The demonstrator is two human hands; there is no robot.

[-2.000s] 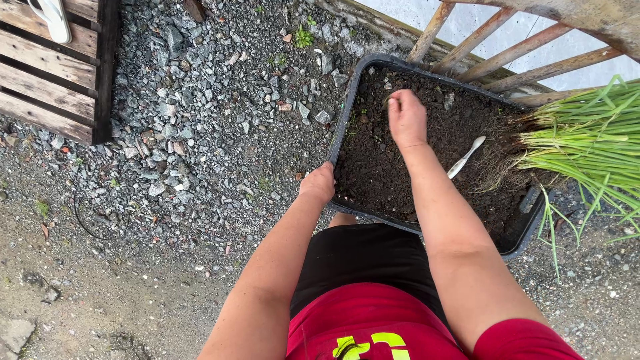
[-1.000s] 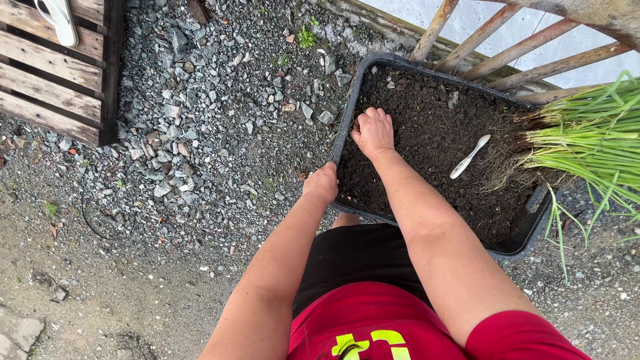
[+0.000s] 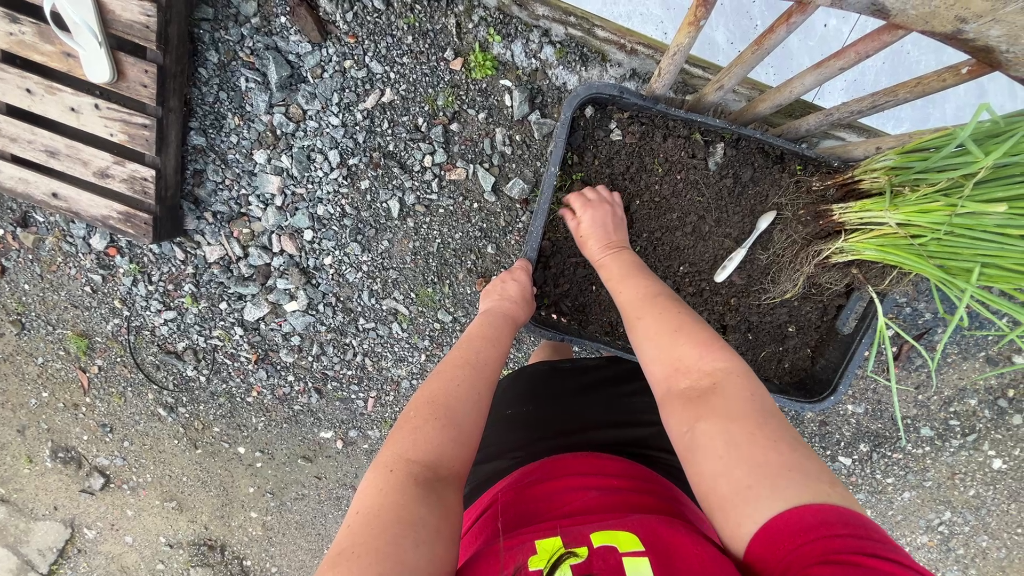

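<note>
A black plastic tray (image 3: 552, 172) filled with dark soil (image 3: 680, 184) lies at the centre right. My left hand (image 3: 510, 294) grips its left rim near the lower left corner. Inside the tray, my right hand (image 3: 596, 220) rests on the soil near the left wall, fingers bent; whether they pinch anything is hidden. To its right a white plastic utensil (image 3: 745, 246), its type unclear, lies on the soil. A bundle of green plants with long narrow leaves (image 3: 944, 208) lies over the tray's right side, its thin roots on the soil.
Rusty metal bars (image 3: 816, 72) slant along the tray's far side. At the upper left, a white flip-flop (image 3: 84, 40) rests on a wooden pallet (image 3: 80, 164). Grey gravel (image 3: 320, 200) covers the ground between pallet and tray. A thin black loop (image 3: 148, 372) lies on the ground.
My right hand has moved left across the soil, from near the tray's upper middle to its left side. My left hand stays on the rim.
</note>
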